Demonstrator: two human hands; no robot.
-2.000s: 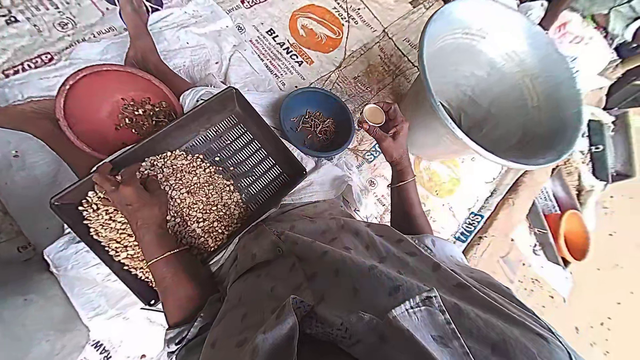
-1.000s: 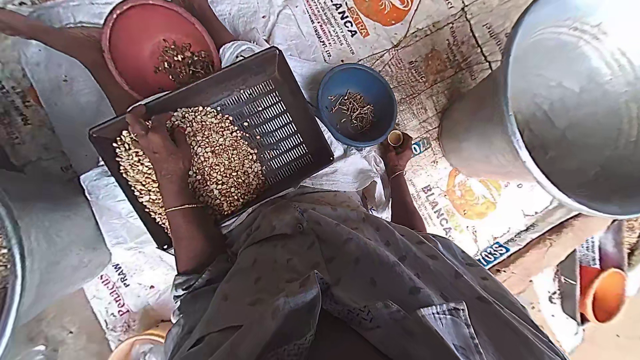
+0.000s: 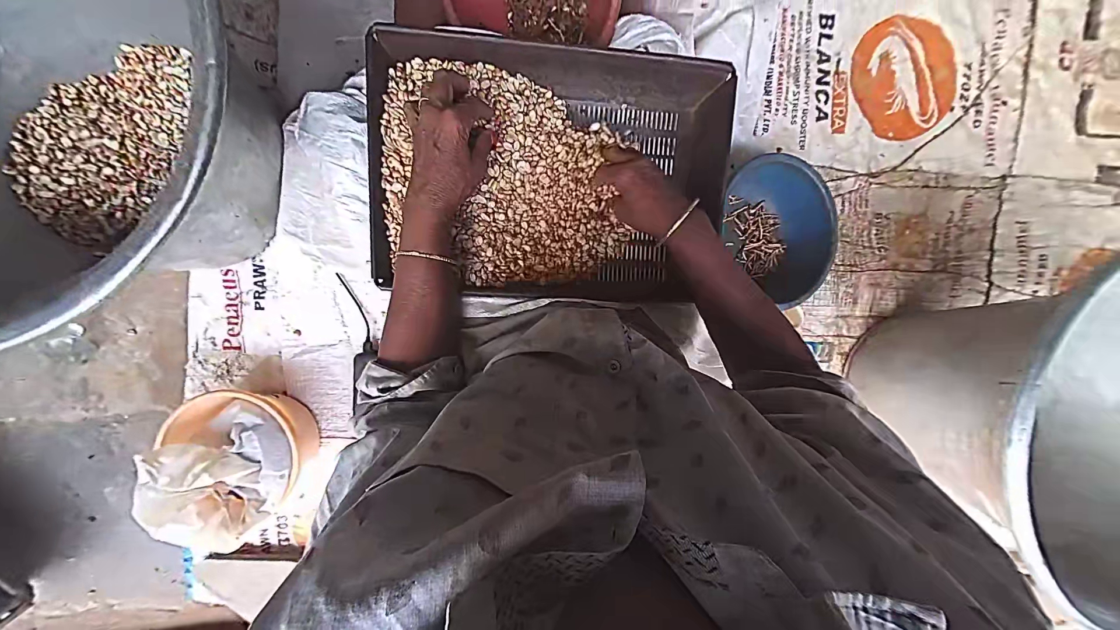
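Across my lap lies a dark plastic tray (image 3: 700,175) with a slotted bottom, spread with a heap of pale and brown nuts or beans (image 3: 534,192). My left hand (image 3: 448,140) is over the left part of the heap, its fingers bent down at the pieces; whether it grips any cannot be told. At the right edge of the heap, my right hand (image 3: 639,188) touches the pieces, its fingertips partly hidden among them. A blue bowl (image 3: 809,227) with thin brown stick-like bits stands against the tray's right side.
A red bowl (image 3: 604,22) with brown scraps sits beyond the tray. At left is a large metal tub (image 3: 210,131) with more nuts or beans; another metal tub (image 3: 1024,420) stands at right. An orange bucket (image 3: 302,429) with plastic bags is at lower left. Printed sacks (image 3: 927,175) cover the ground.
My right hand has come from beside the blue bowl, where it held a small round cup, onto the heap in the tray. The cup no longer shows. The view has shifted left.
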